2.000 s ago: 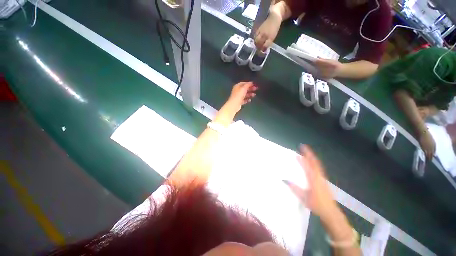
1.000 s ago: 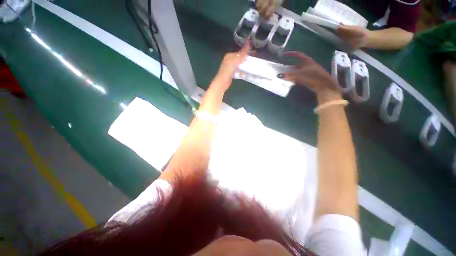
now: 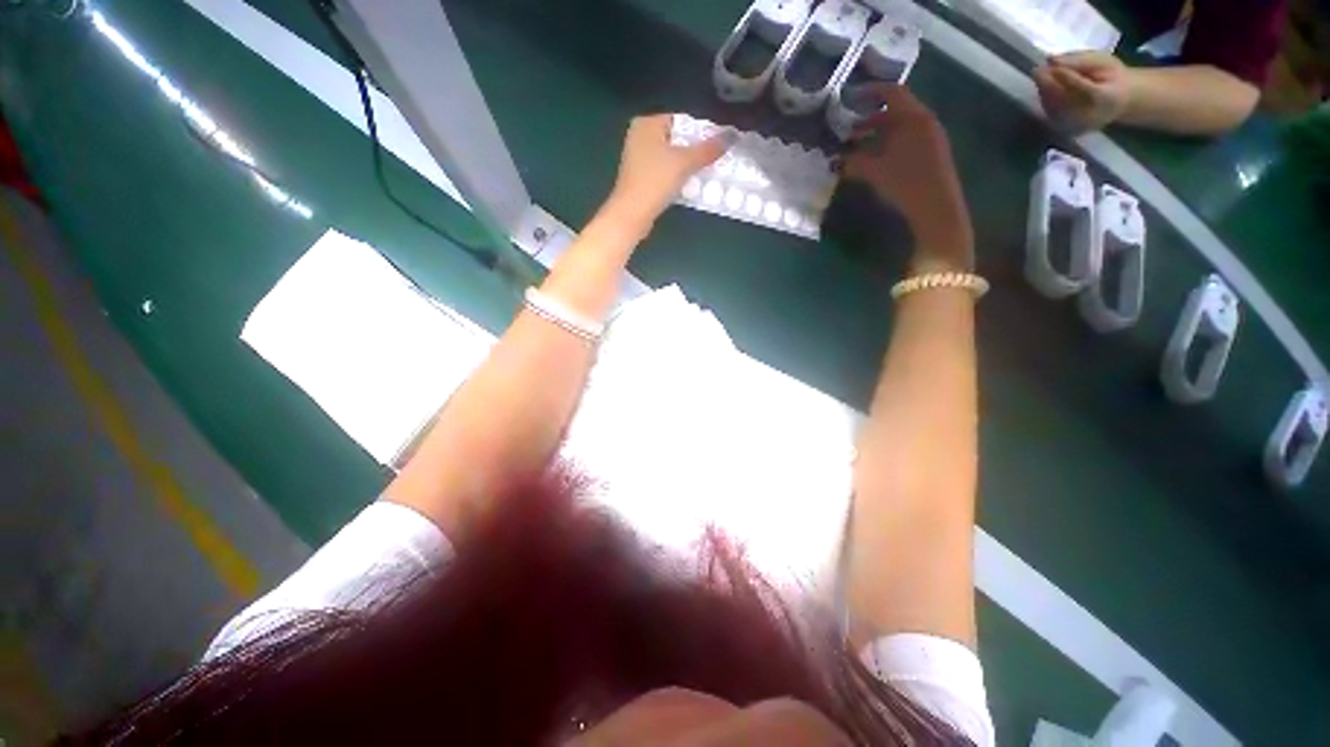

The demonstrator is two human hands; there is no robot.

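Note:
My left hand [image 3: 659, 164] holds the left end of a white sticker sheet [image 3: 754, 190] with rows of round pale dots and a scalloped upper edge. My right hand [image 3: 907, 158] is at the sheet's right end, fingers bent beside the nearest white plastic housing [image 3: 875, 70]. Its fingertips are dark and unclear, so I cannot tell whether they hold anything. Two more housings, one in the middle [image 3: 820, 59] and one at the left [image 3: 761, 44], stand beside it on the green belt.
A bright white stack of sheets [image 3: 715, 438] lies before me, a second white stack [image 3: 358, 343] at left. A metal post [image 3: 438, 117] with a black cable stands at upper left. More housings [image 3: 1062, 226] stand at right. A coworker's hand [image 3: 1082, 91] is across the belt.
The post and stacks have shifted left in view. Both my hands came forward and a dotted sheet is now held up over the belt. The coworker's hand has left the three housings.

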